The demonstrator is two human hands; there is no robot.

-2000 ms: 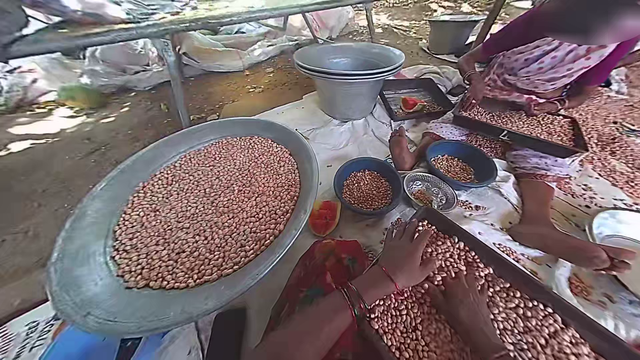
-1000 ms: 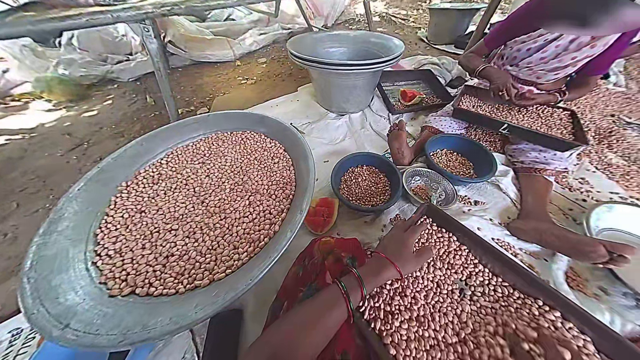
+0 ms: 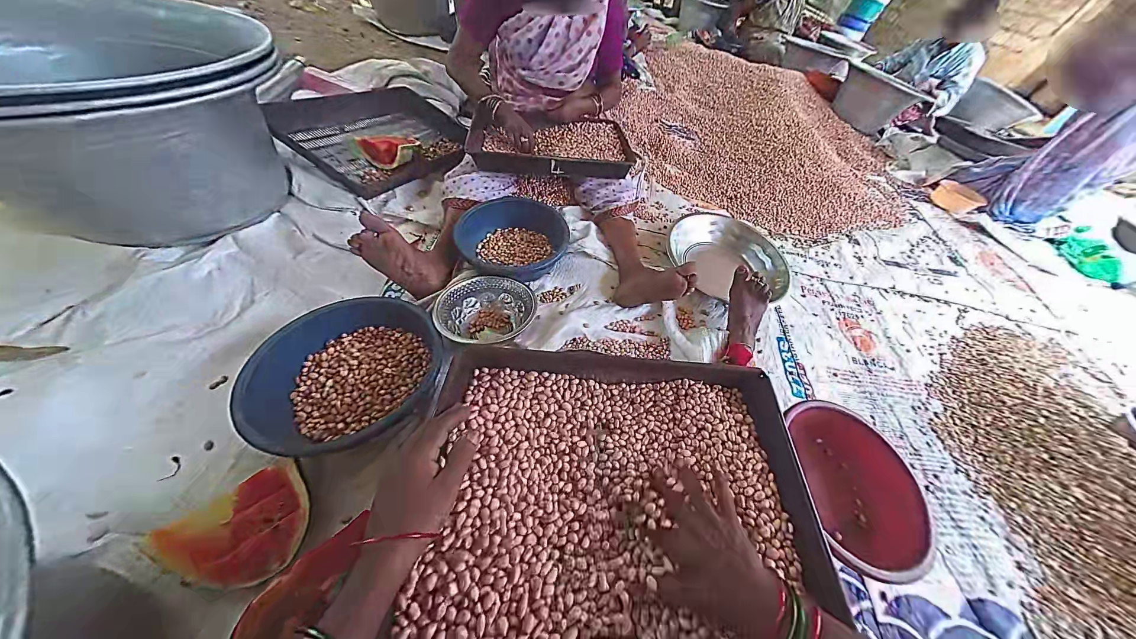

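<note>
A dark rectangular tray (image 3: 768, 426) full of shelled peanuts (image 3: 568, 497) lies right in front of me. My left hand (image 3: 422, 479) rests at the tray's left side, its fingertips over the edge of the nuts and the thumb apart. On the right part of the nuts lies my right hand (image 3: 710, 550), palm down with spread fingers; neither hand grips anything that shows. A blue basin (image 3: 257, 390) with darker nuts stands just beyond my left hand. Close to it is a small perforated metal bowl (image 3: 453, 306) with a few nuts.
A person sits opposite with a tray of nuts (image 3: 555, 164); their feet reach toward my tray. Large metal basins (image 3: 142, 169) stand at the left, a watermelon slice (image 3: 257, 524) near my left arm, a red basin (image 3: 861, 488) at the right. A big peanut heap (image 3: 754, 133) lies behind.
The view has swung to the right, leaving the wide metal platter mostly out of frame. My right hand, low and blurred a second ago, now shows spread on the nuts.
</note>
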